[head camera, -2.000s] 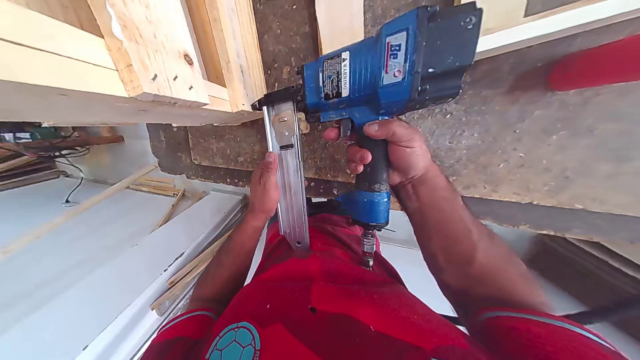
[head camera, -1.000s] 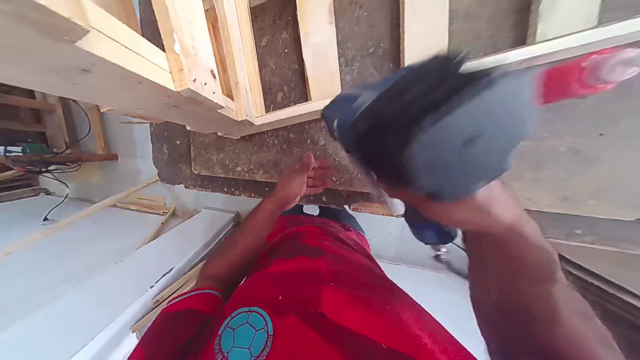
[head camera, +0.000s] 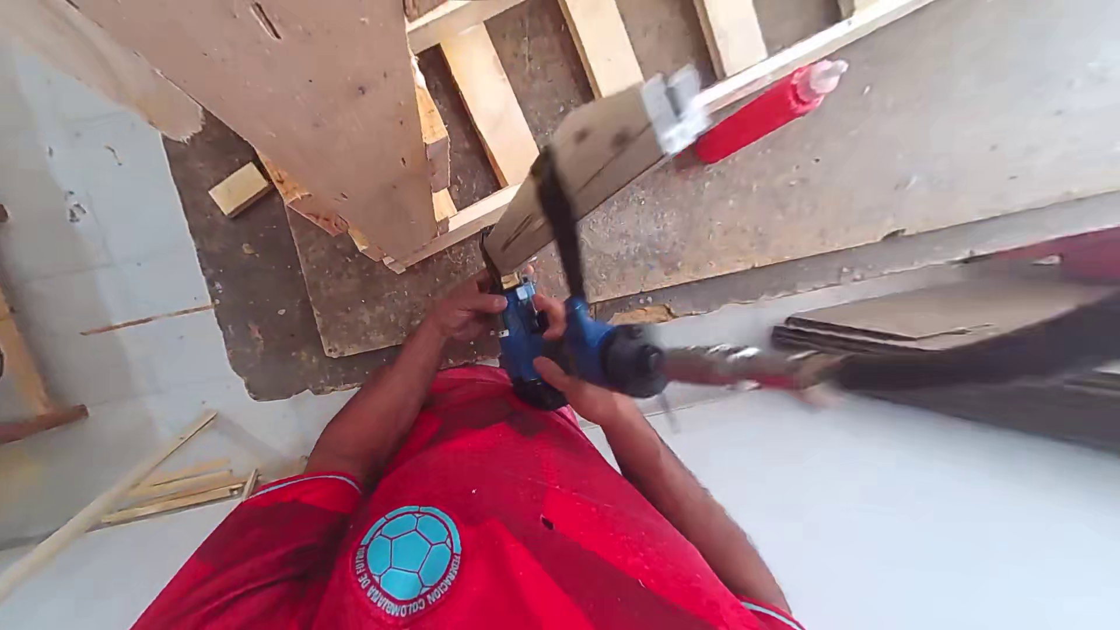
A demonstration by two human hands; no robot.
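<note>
My right hand (head camera: 582, 389) is closed around the grip of a blue pneumatic nailer or stapler (head camera: 522, 341), held low in front of my red shirt. My left hand (head camera: 468, 311) touches the left side of its blue body, fingers at the end nearest the wooden frame. A long tan part (head camera: 586, 166) with a blurred silvery end slants up and right from the tool; whether it is the magazine, I cannot tell. A black strip crosses it. On the right, a metal air fitting (head camera: 726, 363) joins the tool to a dark hose. Motion blurs much of this side.
A wooden slatted frame (head camera: 494, 105) and a large panel (head camera: 324, 114) lie on the worn work surface (head camera: 350, 297). A red bottle (head camera: 757, 122) lies beside the frame. A small wood block (head camera: 239, 189) is at left, wood strips (head camera: 184, 494) at lower left, stacked sheets (head camera: 901, 315) at right.
The blue tool swung to the right a second ago and is now back before my body, differently turned. My left hand, free of it a second ago, touches it again. The view has shifted.
</note>
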